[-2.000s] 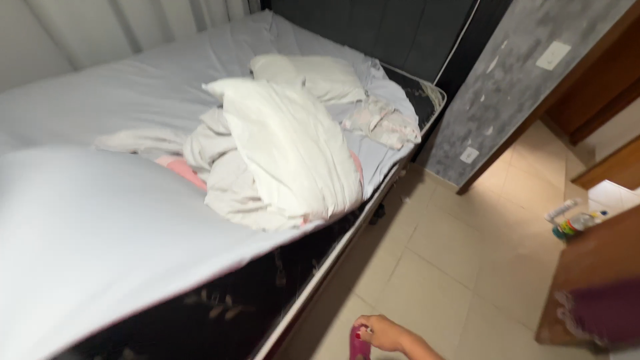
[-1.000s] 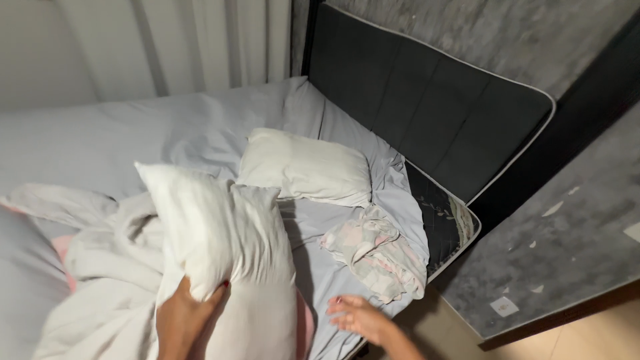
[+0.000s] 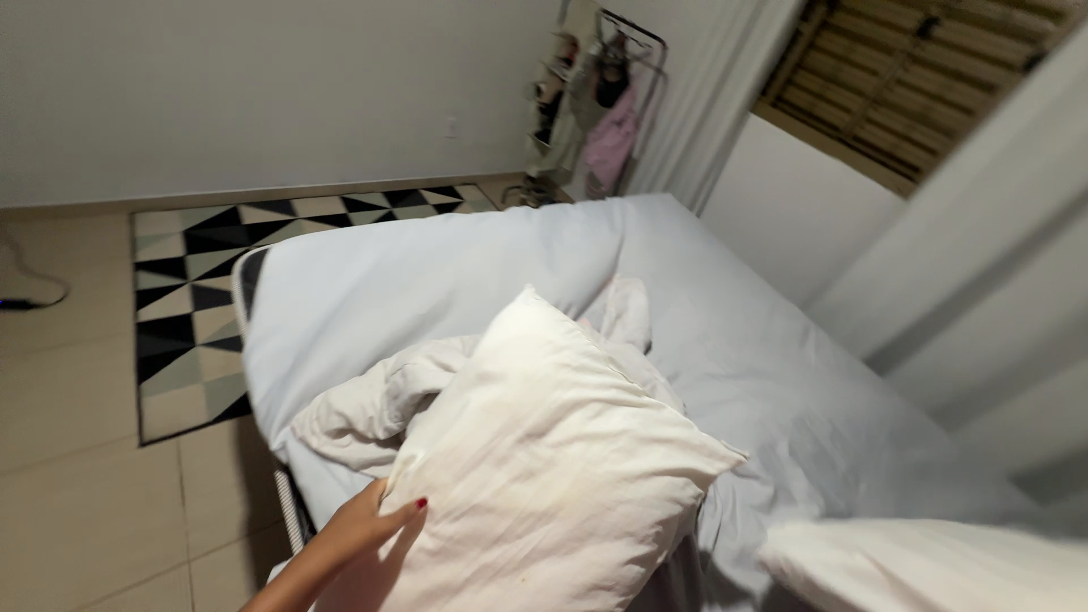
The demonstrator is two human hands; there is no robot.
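My left hand (image 3: 370,524) grips the side edge of a white pillow (image 3: 544,450), thumb with red nail on top, fingers behind it. The pillow is held over the bed, its far corner pointing away. Beneath and beyond it lies a crumpled pale blanket (image 3: 365,408) on the grey-blue fitted sheet (image 3: 442,272). A second white pillow (image 3: 926,565), blurred, shows at the lower right. My right hand is out of the frame.
A rug with black, beige and grey triangles (image 3: 191,323) lies beyond the bed on the tiled floor (image 3: 76,510). A clothes rack (image 3: 663,76) with hanging garments stands at the far corner. A white curtain (image 3: 1003,340) and slatted window (image 3: 909,76) are on the right; a cable (image 3: 59,285) lies at left.
The view has swung from the headboard to the other end of the bed. My left hand still holds a white pillow. My right hand, visible a second ago, has left the view.
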